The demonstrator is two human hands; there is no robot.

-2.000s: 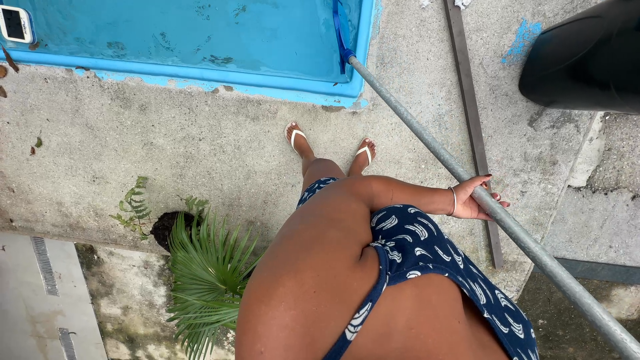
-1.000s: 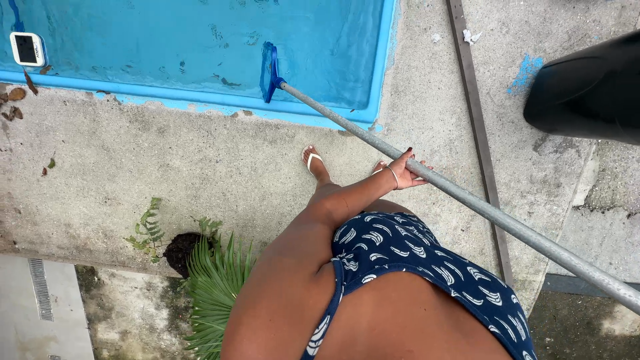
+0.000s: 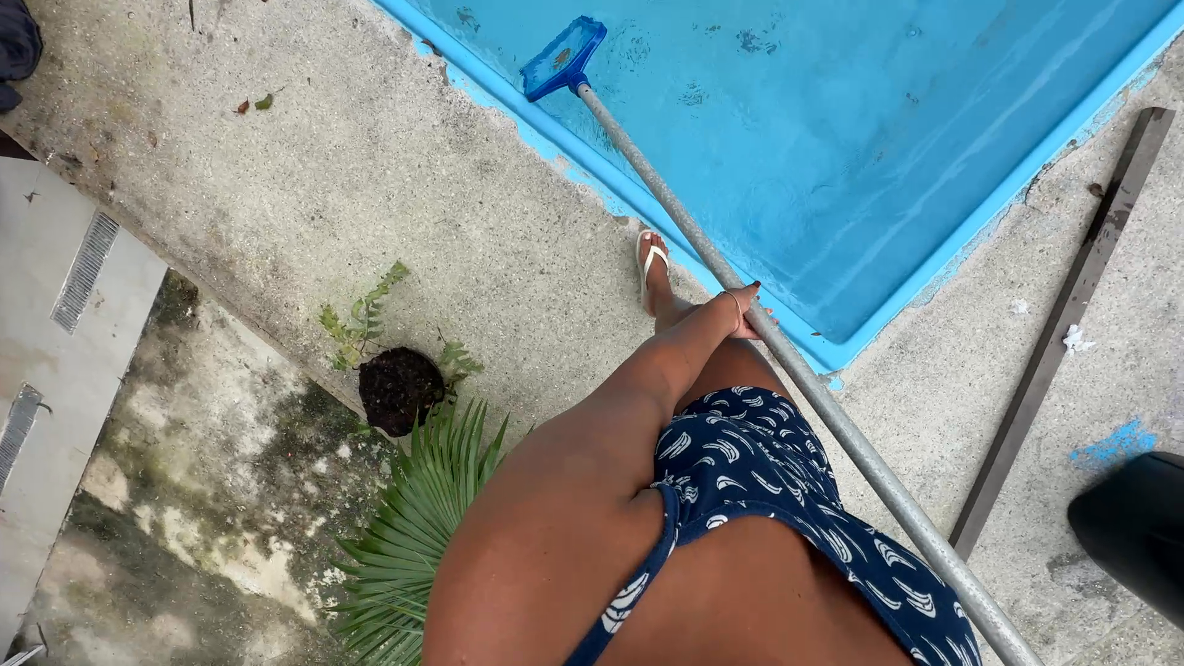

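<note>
My left hand [image 3: 754, 313] is closed around a grey metal pole [image 3: 832, 407], which runs diagonally from the upper left to the lower right edge. At its far end is a blue pool skimmer net [image 3: 566, 57] with a small brown leaf on its mesh. The net is beside the near wall of the blue pool [image 3: 837, 353]; whether it touches the wall or the water, I cannot tell. My right hand is outside the view, and so is the pole's lower end.
A potted plant with dark soil [image 3: 400, 390] stands left of my legs, beside a green palm frond [image 3: 416, 546]. A long brown beam [image 3: 1054, 356] lies on the concrete at right. Near it is a black container [image 3: 1133, 536]. A few leaves [image 3: 264, 103] lie on the concrete.
The skimmer net has moved away from the pool corner, along the near wall. My left hand has kept hold of the pole. The view has turned noticeably.
</note>
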